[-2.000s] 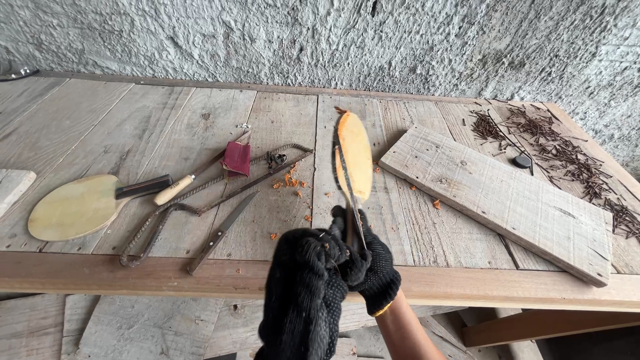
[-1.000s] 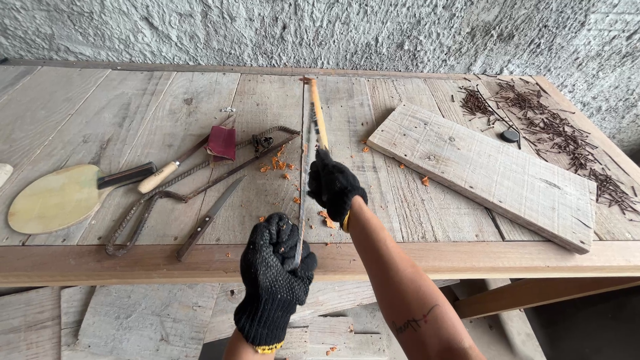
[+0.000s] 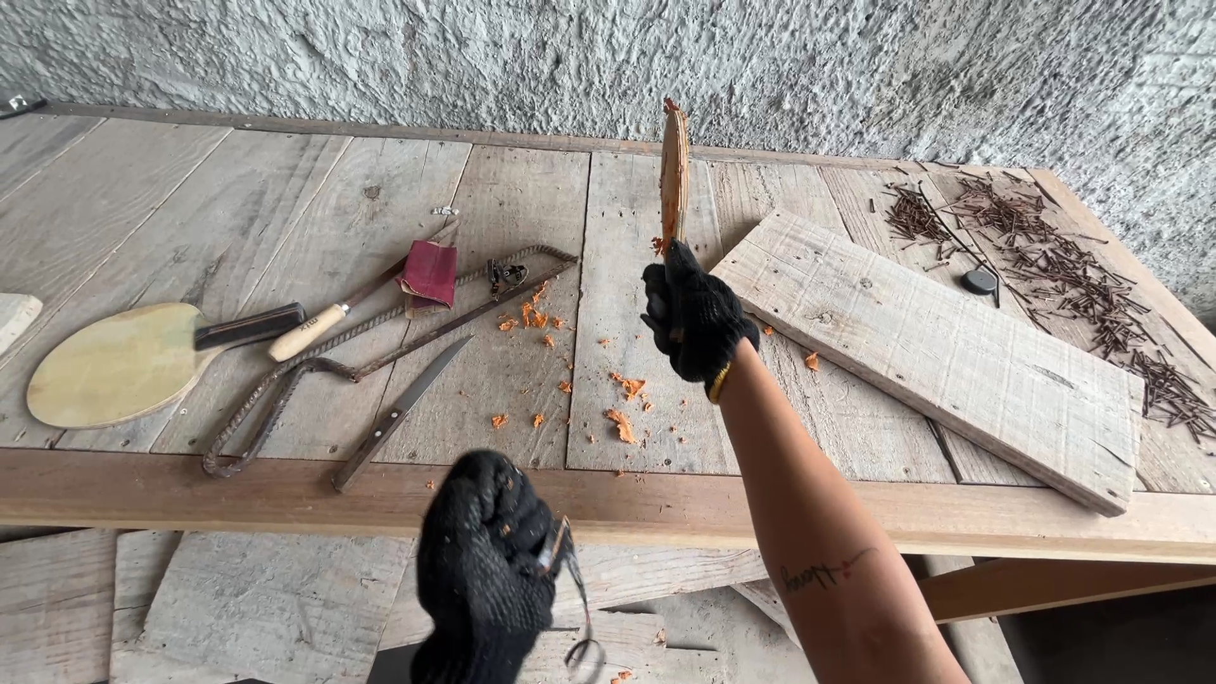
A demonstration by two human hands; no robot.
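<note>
My right hand (image 3: pixel 698 318), in a black knit glove, grips a wooden table tennis paddle (image 3: pixel 675 176) by its handle end. The paddle stands upright, edge toward me, with orange residue along it. Below the bench's front edge, my left hand (image 3: pixel 489 570), gloved in black too, is closed on a thin metal tool (image 3: pixel 573 560), blurred and partly hidden; its exact kind cannot be told. Orange scraps (image 3: pixel 622 426) lie on the bench between the hands. At the left lies a second paddle (image 3: pixel 119 366) with a dark handle.
A knife (image 3: pixel 404 408), a bent rebar frame (image 3: pixel 275 408), a wooden-handled tool (image 3: pixel 309 332) and a dark red cloth or sandpaper piece (image 3: pixel 429 274) lie left of centre. Rightward are a thick plank (image 3: pixel 931 351), a round black object (image 3: pixel 978 281) and scattered nails (image 3: pixel 1073 266). A rough wall stands behind.
My left hand has moved down and away from the paddle, tool still in it. My right hand has raised the paddle and stands farther from the left one than two seconds ago.
</note>
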